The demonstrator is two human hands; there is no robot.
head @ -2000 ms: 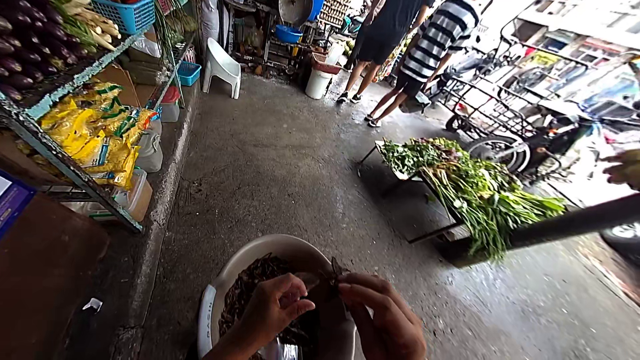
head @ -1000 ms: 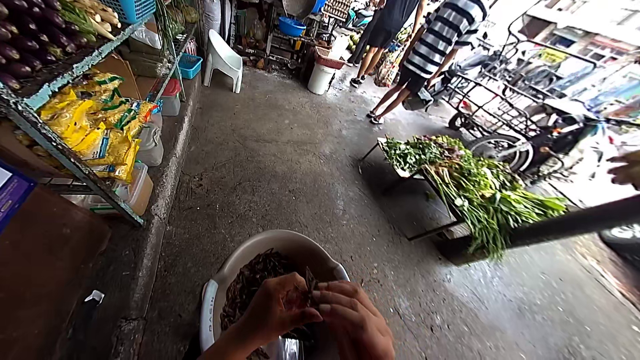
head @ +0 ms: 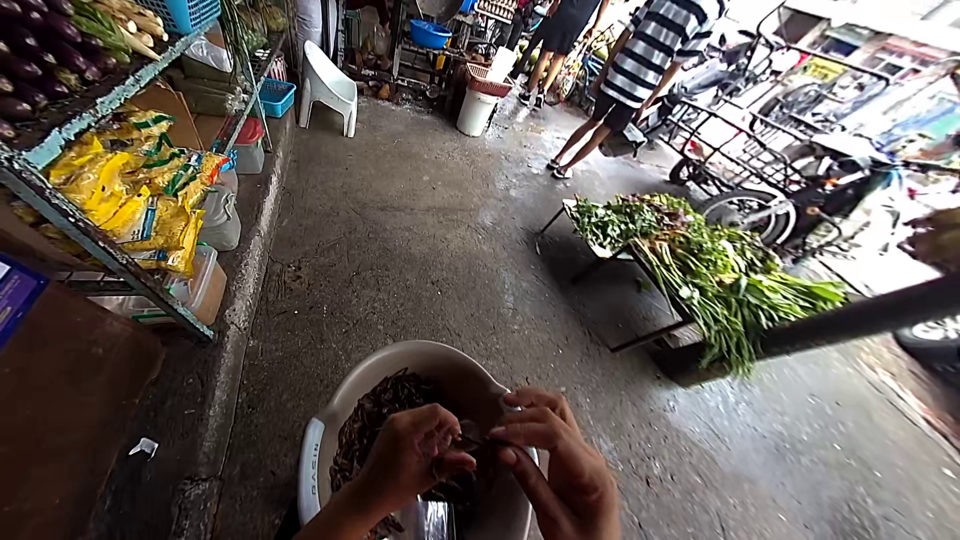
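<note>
A pale plastic basin [head: 321,450] stands at the bottom middle, holding many small, dark, slender pieces [head: 386,401] that I cannot identify surely. Over it, my left hand [head: 420,457] and my right hand [head: 551,457] come close together. Between their fingertips is one small dark piece [head: 480,441], pinched by my right thumb and fingers; the fingers of my left hand touch or hold its other end, which is partly hidden. Below my left hand, a shiny clear plastic item [head: 435,519] lies in the basin.
Left, a metal shelf [head: 112,259] holds eggplants [head: 34,64] and yellow packets [head: 124,202]. A white plastic chair [head: 328,88] stands beyond. Leafy greens [head: 720,270] lie on a low table at right, beside a dark post [head: 862,311]. A person in a striped shirt [head: 652,52] stands ahead near parked cycles.
My hands have stayed together over the basin, their fingers shifting around a small piece. The person in the striped shirt has changed stance.
</note>
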